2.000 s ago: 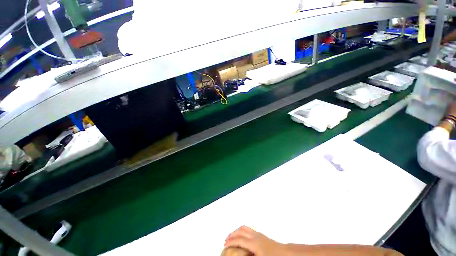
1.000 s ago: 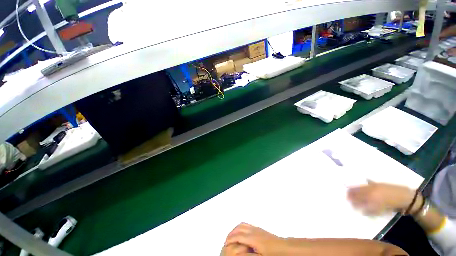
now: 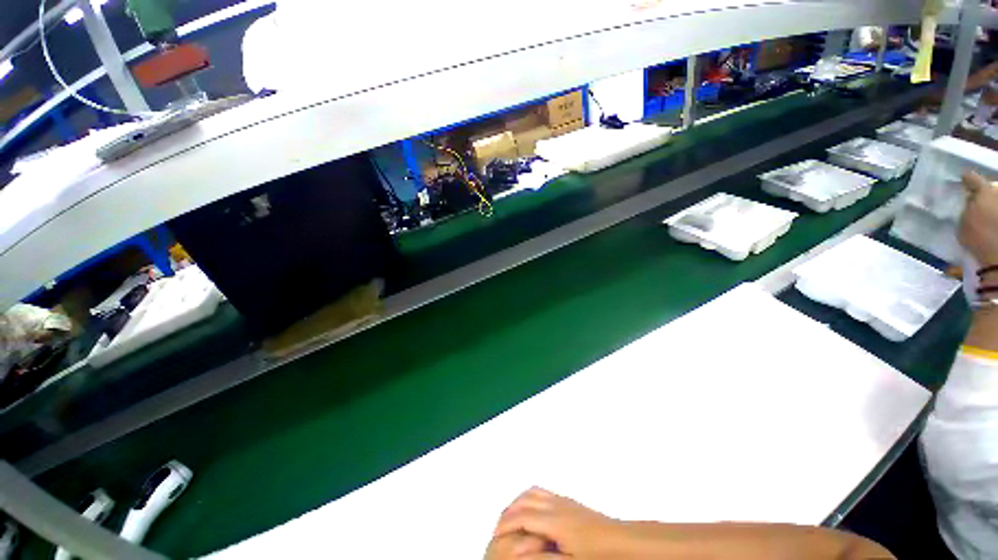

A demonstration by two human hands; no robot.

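My right hand [image 3: 547, 527] is at the bottom edge, resting at the near side of the white bench cover [image 3: 700, 427]. Its fingers are curled and partly cut off by the frame edge, so I cannot tell whether it holds anything. My left hand is not clearly seen. White handheld devices with black ends lie on the green conveyor belt at the lower left; the clearest one [image 3: 157, 500] is tilted, and another [image 3: 90, 521] is partly behind a metal post.
White trays [image 3: 731, 225] stand in a row on the green belt [image 3: 438, 350]. Another tray [image 3: 878, 287] lies right of the bench cover. A neighbour's hand [image 3: 979, 224] is at a tray stack [image 3: 930, 202]. A pale shelf rail [image 3: 438, 93] crosses above.
The neighbour's hand has moved from the bench cover to the tray stack. The greyish patch on the cover is gone. The belt's devices and trays have shifted right. My right hand stays in place.
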